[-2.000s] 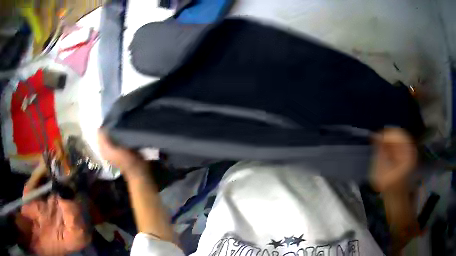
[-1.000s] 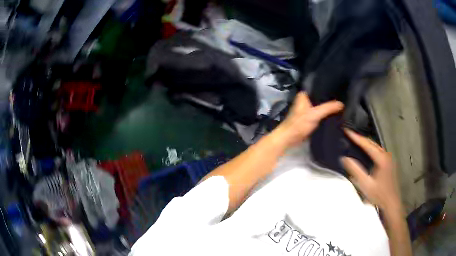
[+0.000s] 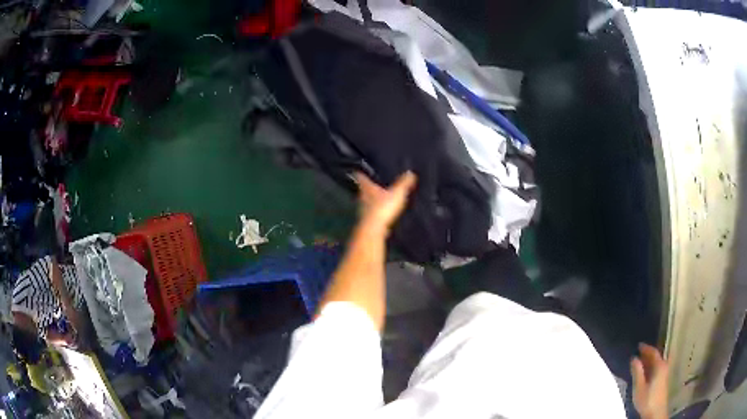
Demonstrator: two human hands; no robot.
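Note:
A heap of dark garment pieces (image 3: 368,90) lies low over the green floor, partly on white sheeting (image 3: 483,147). My left hand (image 3: 383,199) reaches onto the heap's near edge, thumb and fingers spread; it touches or is just above the dark cloth, and no cloth shows between the fingers. My right hand (image 3: 649,378) is low at the right beside the pressing table's edge, fingers apart, with nothing visible in it. The lower part of this hand is cut off by the picture's edge.
The white table (image 3: 696,188) runs along the right side. A blue bar (image 3: 479,102) lies on the sheeting. A blue crate (image 3: 303,282) and a red crate (image 3: 176,266) stand at lower left, with a red stool (image 3: 94,94) farther off. Part of a person in striped clothing (image 3: 37,290) shows at far left.
The view has turned from the table to the floor. The dark piece held in both hands is no longer between them. My left hand has moved to the heap and my right hand down to the right.

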